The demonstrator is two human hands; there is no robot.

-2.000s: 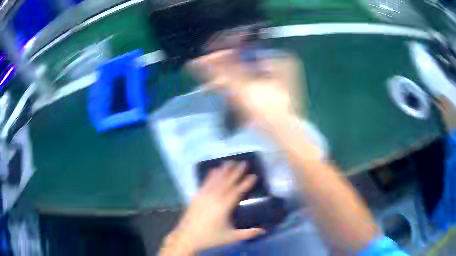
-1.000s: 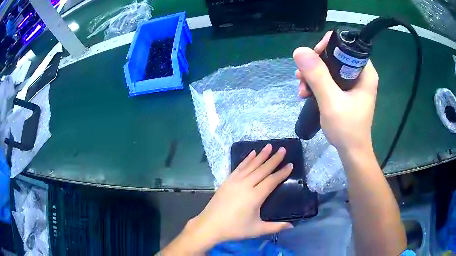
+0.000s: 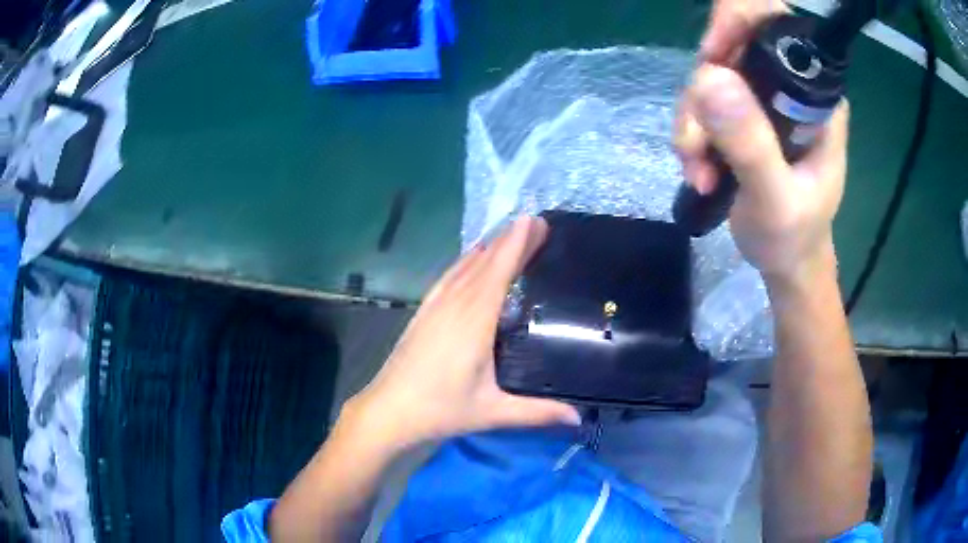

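The glossy black base housing [image 3: 605, 355] lies partly on the bubble wrap sheet [image 3: 594, 138], its near part over the bench edge. A small brass-coloured spot shows near its middle. My left hand [image 3: 456, 339] holds its left side, fingers at the upper left corner and thumb along the near edge. My right hand [image 3: 770, 159] grips the thick black electric screwdriver [image 3: 791, 90] above the wrap, right of the housing. The tool is tilted, its lower end near the housing's upper right corner. Its bit cannot be made out.
A blue parts bin [image 3: 377, 66] with dark pieces stands at the back. A black frame part [image 3: 80, 149] lies on wrap at far left. The screwdriver cable [image 3: 902, 202] hangs down at the right. A dark ribbed crate [image 3: 212, 414] with white wrap stands below the bench edge.
My left hand has moved from lying flat on the housing's face to holding its left side, uncovering the face. My right hand still holds the screwdriver. The view has shifted downward.
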